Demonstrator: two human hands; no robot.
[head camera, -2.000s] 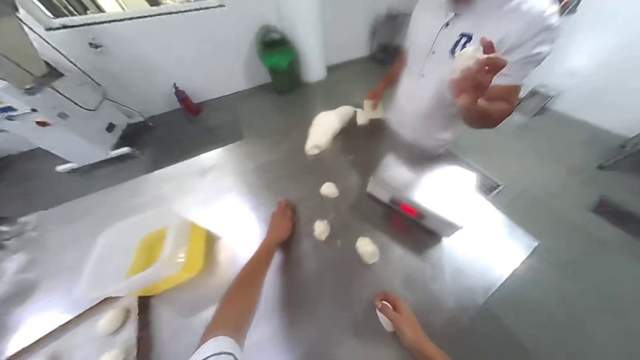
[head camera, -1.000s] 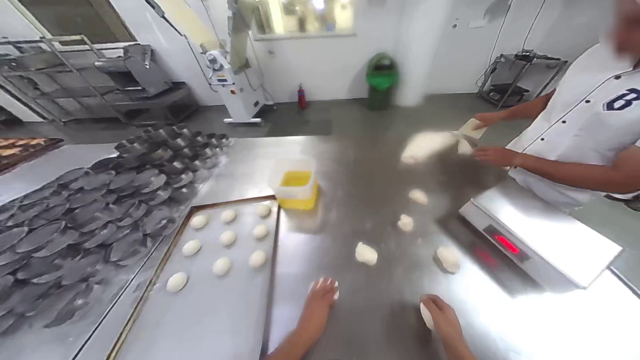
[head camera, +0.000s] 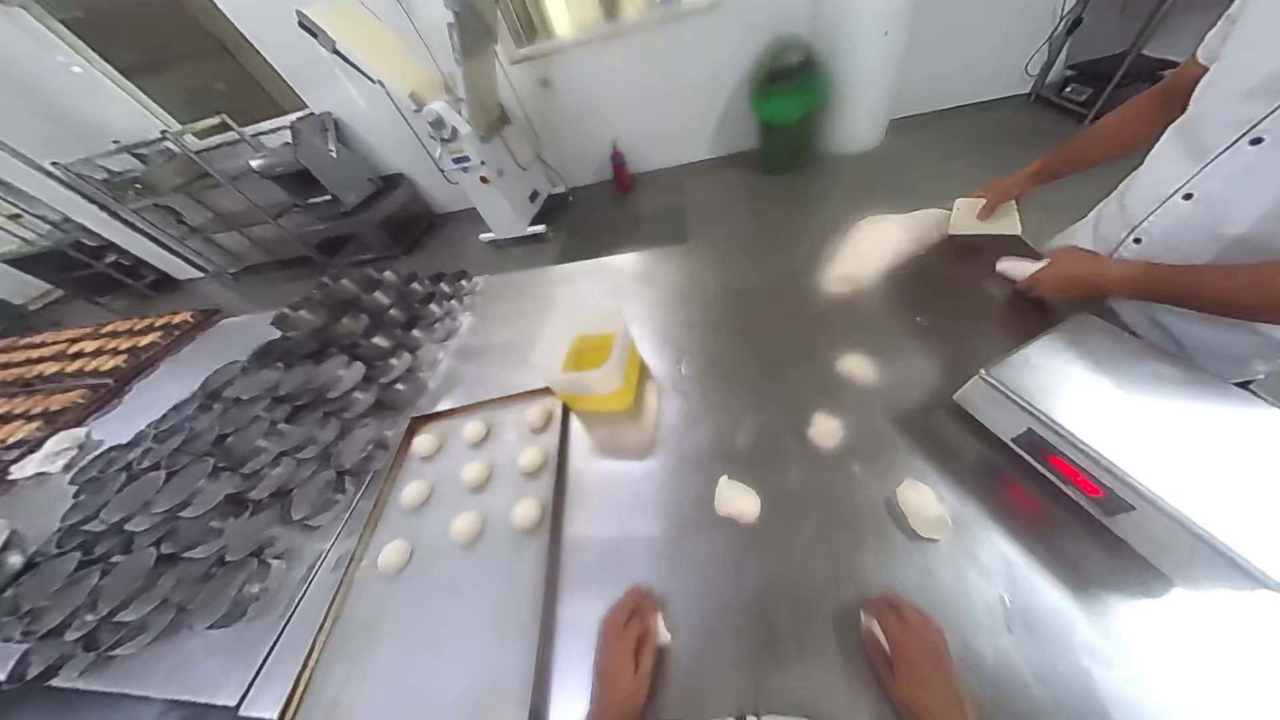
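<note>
On the steel table, my left hand (head camera: 630, 640) is curled over a piece of dough (head camera: 662, 629) that shows at its right side. My right hand (head camera: 908, 645) cups another dough piece (head camera: 874, 632), mostly hidden under the fingers. Beyond my hands lie several loose dough pieces, one ahead of the left hand (head camera: 738, 499) and one ahead of the right (head camera: 923, 509). Left of my hands, a metal baking tray (head camera: 455, 640) holds several round dough balls (head camera: 476, 473).
A plastic tub with yellow contents (head camera: 600, 370) stands behind the tray. Many small metal molds (head camera: 220, 450) cover the left side. At right are a digital scale (head camera: 1130, 430) and a co-worker holding a dough scraper (head camera: 985, 217) beside a large dough mass (head camera: 880, 245).
The view has swung left, bringing the tray and molds in. My left hand, without visible dough a second ago, now has a piece at it. The co-worker's raised hand has come down to the table.
</note>
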